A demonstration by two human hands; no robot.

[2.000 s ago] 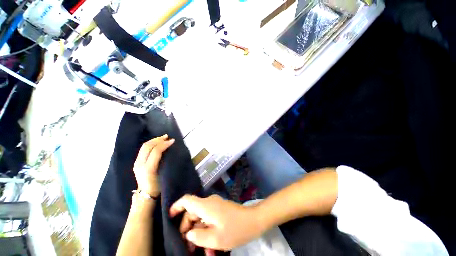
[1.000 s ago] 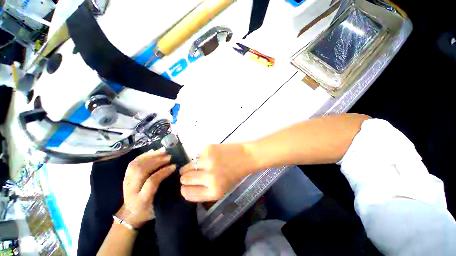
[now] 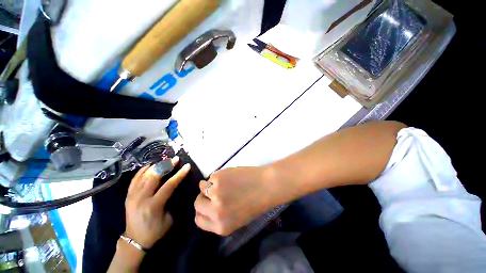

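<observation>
The black garment piece (image 3: 114, 213) lies under both hands, with its narrow end at the needle area (image 3: 173, 146) of the white sewing machine (image 3: 90, 125). My left hand (image 3: 150, 200) lies on the cloth just in front of the needle area, fingers spread, pressing it. A small grey piece (image 3: 162, 168) shows at its fingers; I cannot tell what it is. My right hand (image 3: 226, 200) is curled with its fingertips on the cloth edge, just right of my left hand. The fingertips of my right hand are partly hidden.
Thread snips (image 3: 275, 55) lie on the machine bed (image 3: 250, 106). A wooden-handled tool (image 3: 168, 37) and a black fabric strip (image 3: 106, 104) lie on the machine head. A dark phone-like rectangle (image 3: 385, 45) sits in a shallow box at the table corner.
The view has come closer to the machine. Both hands have moved up the cloth to the needle area. My left hand's fingers have spread further; my right hand has stayed at the cloth edge.
</observation>
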